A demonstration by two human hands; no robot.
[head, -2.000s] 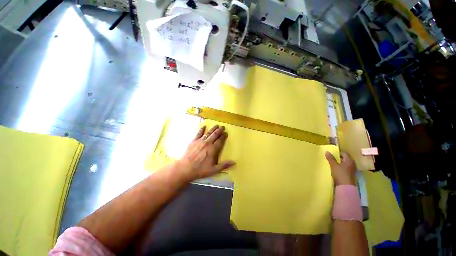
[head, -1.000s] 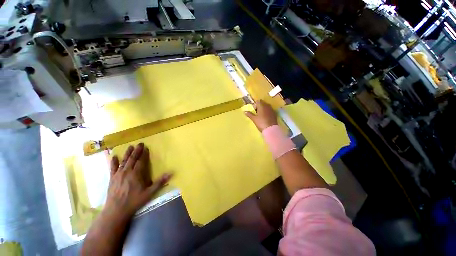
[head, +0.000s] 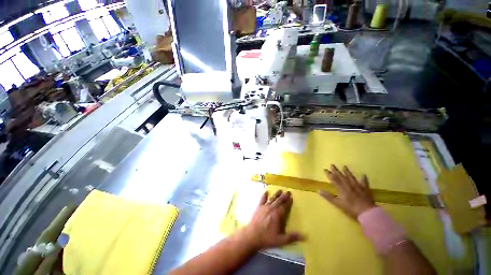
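Observation:
A yellow cut panel [head: 350,244] lies on the white sewing template [head: 457,244], with more yellow panel [head: 366,153] behind the clamp strip. The long yellow clamp strip [head: 404,197] lies across the panels. My left hand [head: 273,219] rests flat with fingers spread at the panel's left edge. My right hand [head: 350,192] lies palm down across the strip, fingers spread, holding nothing. The orange-yellow end flap [head: 460,198] with a pale clip is at the template's right end. The near edge of the panel is cut off by the picture.
The white sewing machine head [head: 245,129] stands behind my left hand, with a metal feed rail [head: 366,118] behind the template. A yellow panel stack [head: 116,233] lies on the metal table at left, beside tied yellowish rolls [head: 46,241]. A grey screen [head: 202,37] and thread cones [head: 327,59] stand farther back.
My right hand has left the panel's right edge near the flap and moved left onto the strip. My left hand stays on the panel's left edge. The view has swung left and up.

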